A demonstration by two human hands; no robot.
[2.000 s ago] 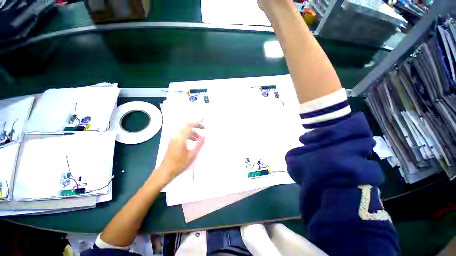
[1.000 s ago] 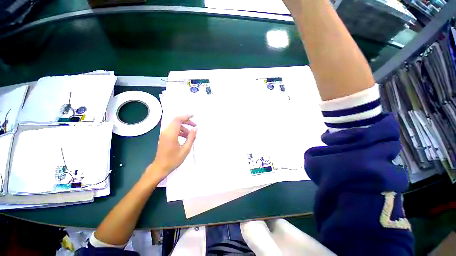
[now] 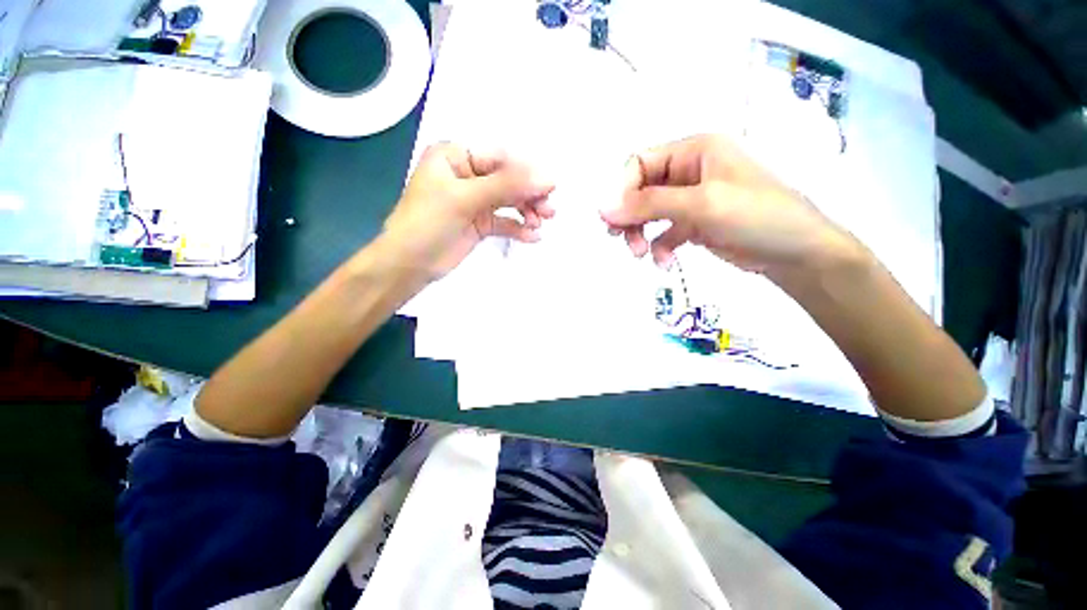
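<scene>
My left hand (image 3: 459, 212) and my right hand (image 3: 745, 215) are above the large white card sheets (image 3: 560, 322), a short gap apart. Thumb and fingertips are pinched together on each hand. Anything thin between them cannot be made out against the white. On the sheets, an electronic module (image 3: 703, 340) with thin wires lies below my right hand. Another module (image 3: 817, 81) lies at the upper right, and a third (image 3: 578, 18) at the top edge of the picture.
A white tape roll (image 3: 342, 114) lies on the dark-green table (image 3: 340, 203) left of the sheets. Stacked white panels (image 3: 60, 143) with wired modules are at the far left. Upright paper stacks (image 3: 1055, 322) stand at the right. Crumpled white material (image 3: 149, 417) is below the table edge.
My right hand has come back from beyond the top of the picture to above the sheets. My left hand has moved slightly right relative to the sheets. The view has tilted down and turned.
</scene>
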